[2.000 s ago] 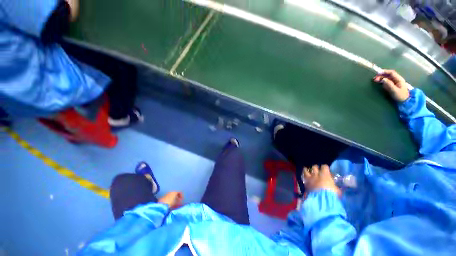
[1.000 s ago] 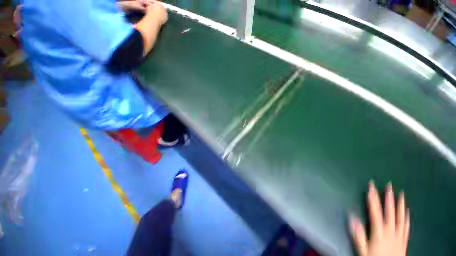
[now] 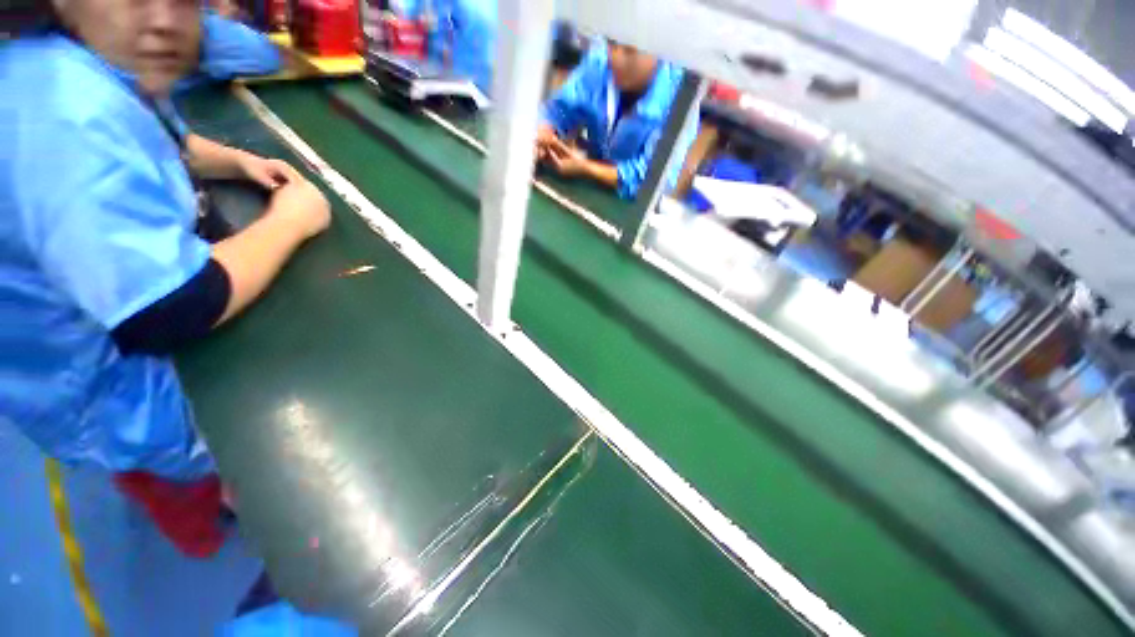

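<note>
The dark green workbench top (image 3: pixel 411 386) lies nearest in front of me, shiny, with a pale seam (image 3: pixel 498 529) across it. A small thin tan scrap (image 3: pixel 357 270) lies on it near the neighbouring person's forearm. Neither of my hands is in the picture. A bit of blue cloth (image 3: pixel 293 620) shows at the bottom edge; I cannot tell whether it is my sleeve.
A white guard rail (image 3: pixel 660 470) and upright post (image 3: pixel 508 174) stand between bench and green conveyor belt (image 3: pixel 697 398). A grey-white overhead shelf (image 3: pixel 871 93) crosses the upper right. A person in blue (image 3: pixel 93 237) sits at left, another (image 3: pixel 619 112) beyond the belt.
The view has swung up and left, so the post, shelf and far person now show. The hand with spread fingers over the bench at lower right has left the picture.
</note>
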